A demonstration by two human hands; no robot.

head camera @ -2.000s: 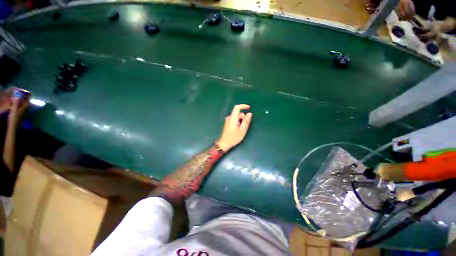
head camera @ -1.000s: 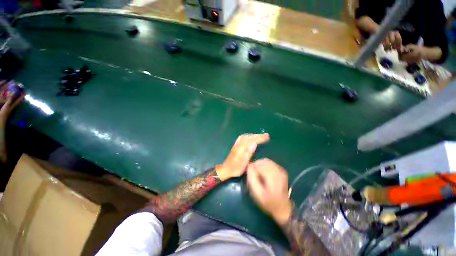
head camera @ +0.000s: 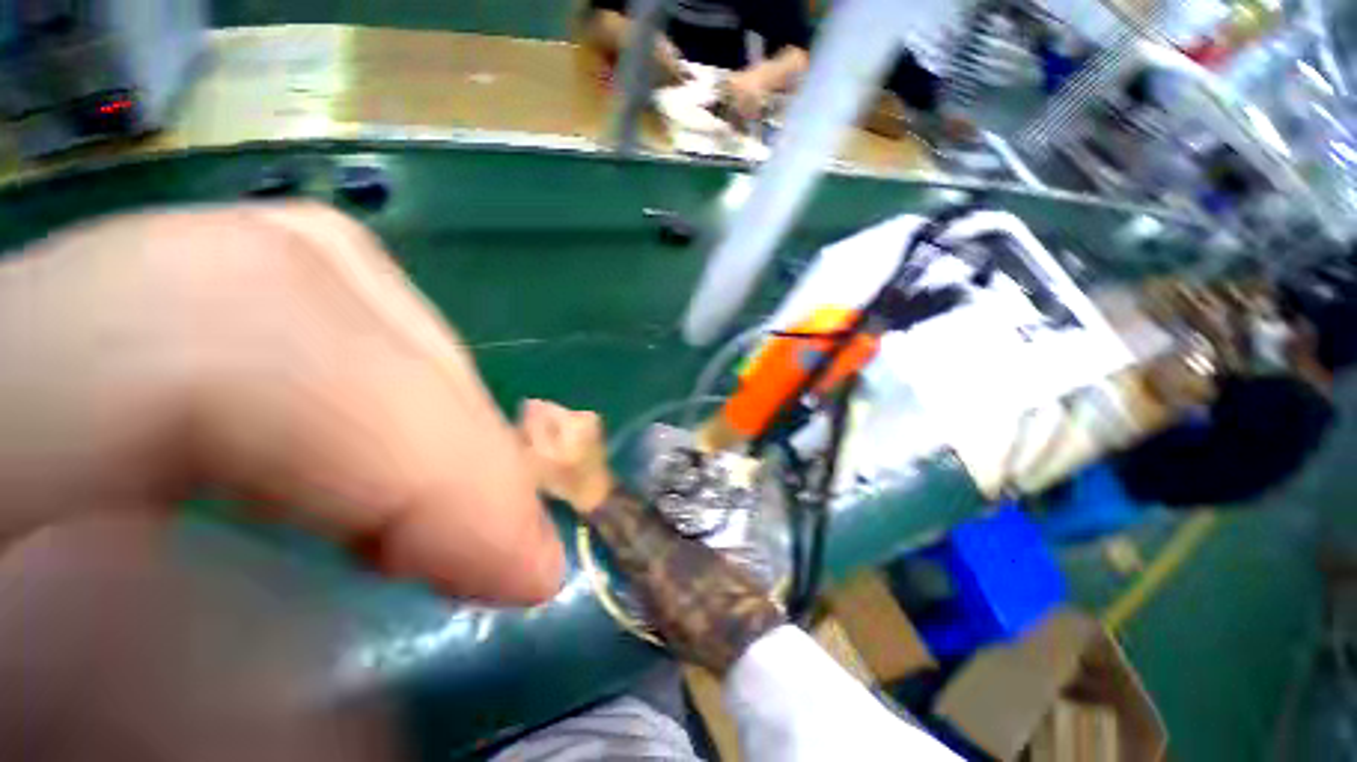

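My left hand (head camera: 283,402) is very near the camera, large and blurred, cut off by the left edge. Its fingers are bent; whether it holds anything cannot be told. My right hand (head camera: 566,451) is over the dark green conveyor belt (head camera: 595,357), fingers curled, partly behind my left hand; I cannot see anything in it. The clear bag of screws (head camera: 697,484) lies just right of my right hand, partly behind my tattooed forearm. The orange screwdriver (head camera: 789,380) slants above the bag.
Black round units (head camera: 362,185) sit on the belt's far side. A grey post (head camera: 789,179) rises beside the white box (head camera: 967,320). A person (head camera: 729,67) works across the belt. A blue bin (head camera: 1000,573) and open cartons (head camera: 1049,692) stand at the lower right.
The view has swung right, bringing the blue bin and open cartons in. My left hand has come up close to the camera, apart from my right hand, which is now curled near the bag.
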